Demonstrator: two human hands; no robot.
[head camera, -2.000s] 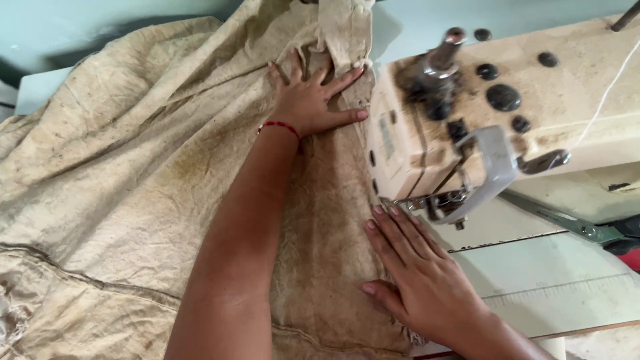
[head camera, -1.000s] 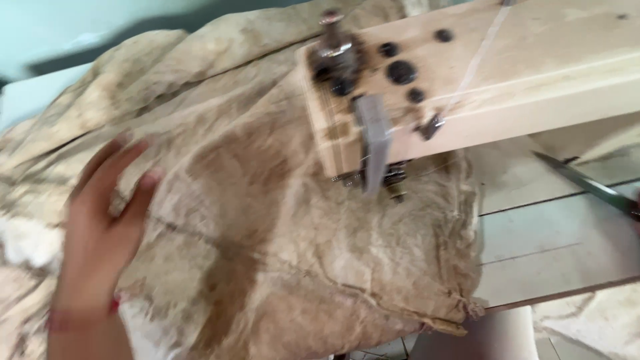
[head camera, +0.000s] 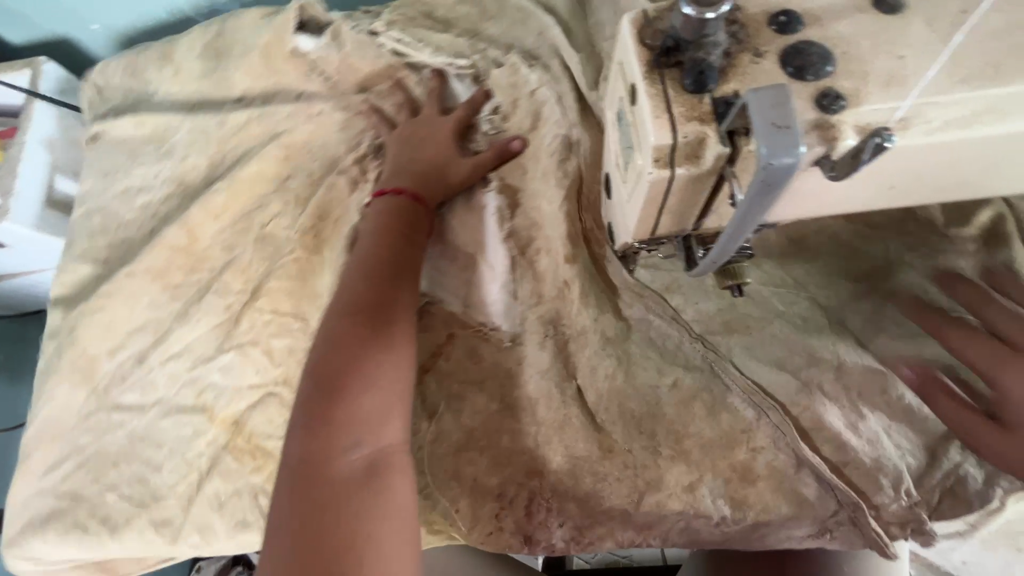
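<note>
A large stained beige cloth [head camera: 544, 416] covers most of the work surface and runs under the head of a sewing machine [head camera: 840, 168]. My left hand [head camera: 436, 144], with a red cord at the wrist, lies spread on the cloth left of the machine, beside a frayed hole or tear. A paler layer shows below that hand. At the right edge my right hand [head camera: 968, 352], blurred, is over the cloth with its fingers apart. A seam [head camera: 744, 384] crosses the cloth from near the presser foot to the lower right. The needle's tip cannot be made out.
A grey thread take-up guard [head camera: 768, 160] stands out from the machine's front. White thread [head camera: 944, 60] runs up from a metal guide at the right. A white foam box [head camera: 36, 176] with things in it sits at the far left. The person's legs show below the cloth.
The cloth has been shifted and now spreads under the machine arm to the right. My left hand, raised one second ago, rests on the cloth. My right hand is back in view, right of the machine head.
</note>
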